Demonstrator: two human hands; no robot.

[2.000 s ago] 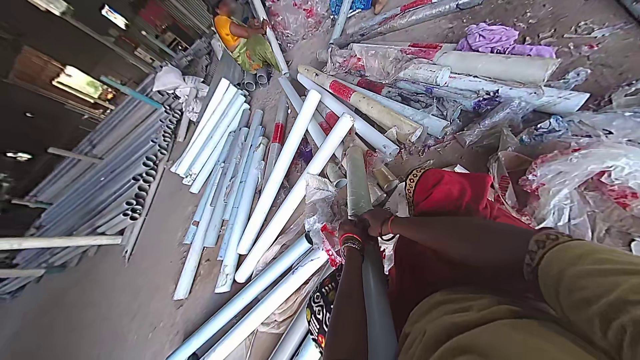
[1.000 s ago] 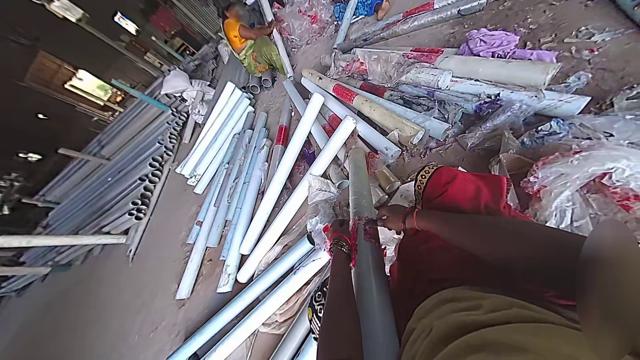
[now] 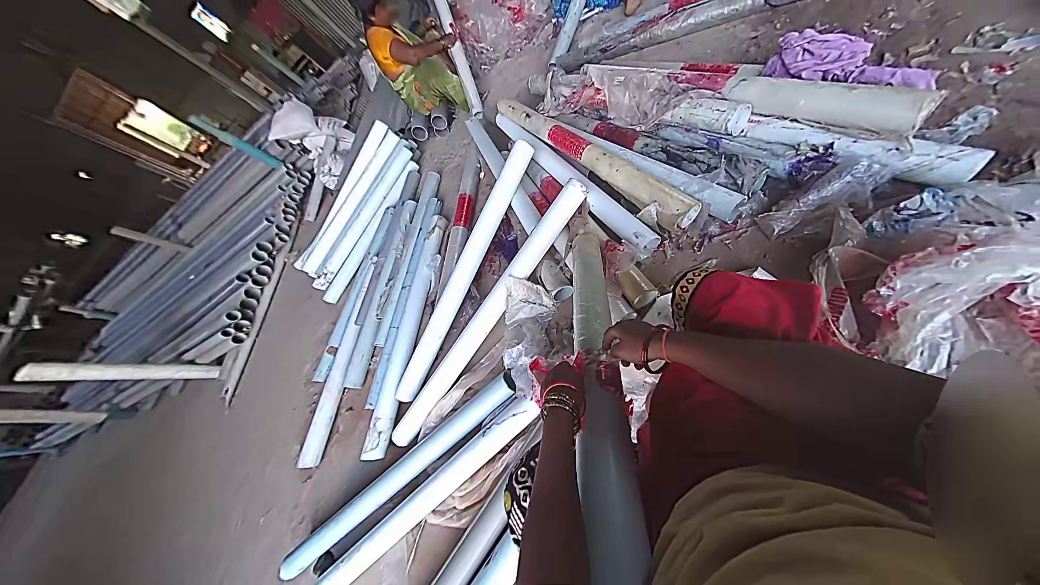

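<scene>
A grey plastic pipe (image 3: 605,463) lies lengthwise across my lap, pointing away from me, with red and clear film around its middle. My left hand (image 3: 562,382) is on the pipe's left side, its fingers closed on crumpled red and clear plastic film (image 3: 526,325). On the other side of the pipe, my right hand (image 3: 630,341) pinches the edge of the film, just beyond the red band; the fingertips are partly hidden. The red cloth (image 3: 756,309) of my clothing lies right of the pipe.
White pipes (image 3: 487,317) lie in loose rows on the floor at left. Film-wrapped pipes (image 3: 634,162) are heaped ahead, and crumpled plastic film (image 3: 951,284) lies at right. Grey pipes (image 3: 187,244) are stacked far left. A person (image 3: 414,57) sits ahead holding a pipe.
Both hands have moved a little toward me along the pipe since the first frame. They were close together then and are now slightly apart, on either side of it.
</scene>
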